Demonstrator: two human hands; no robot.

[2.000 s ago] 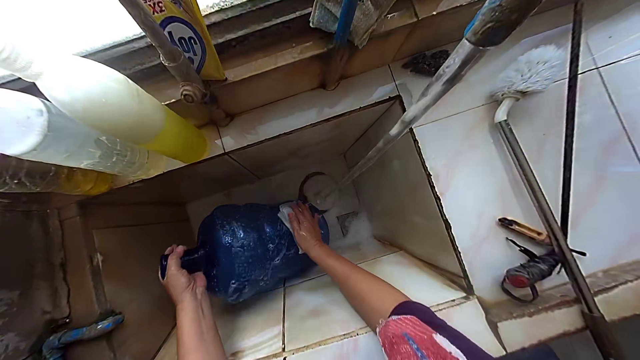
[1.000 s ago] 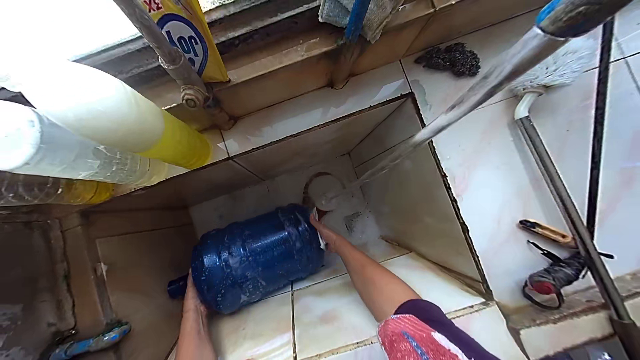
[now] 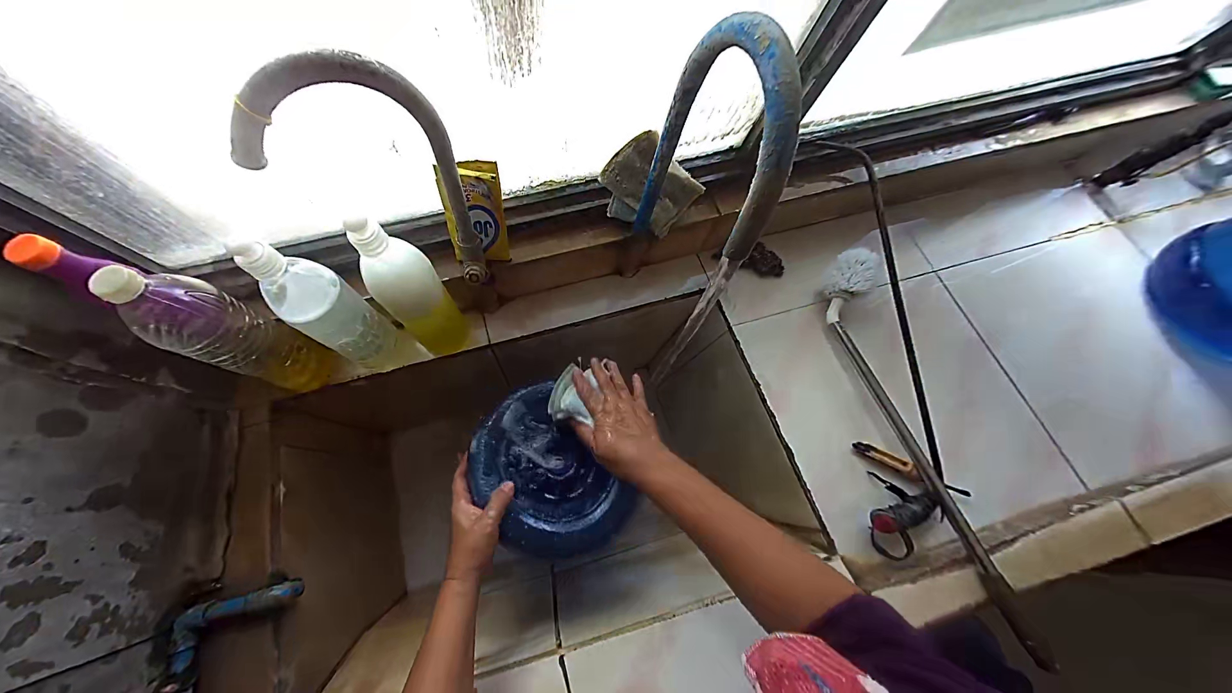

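A blue plastic water jug (image 3: 549, 496) stands in the tiled sink with its round, soapy end facing up. My left hand (image 3: 475, 525) grips its left side, fingers outside and thumb over the rim. In my right hand (image 3: 618, 423) is a pale, wet cloth or sponge (image 3: 574, 395), pressed at the upper right edge of that end. Just beyond my right hand, water (image 3: 691, 332) runs from the curved blue-and-grey pipe spout (image 3: 778, 115) into the sink. The jug's lower part and neck are hidden.
Several plastic bottles (image 3: 313, 303) line the sink's back left edge, beside a second curved pipe (image 3: 356, 67). On the right counter (image 3: 1001, 356) lie a long-handled white brush (image 3: 852, 272), a box cutter (image 3: 885, 459) and a strapped item (image 3: 900, 518). Another blue container (image 3: 1193, 289) is at far right.
The jug lay on its side before and now has its end up. My right hand has moved from its side to that end. The view has shifted to take in the window and pipes.
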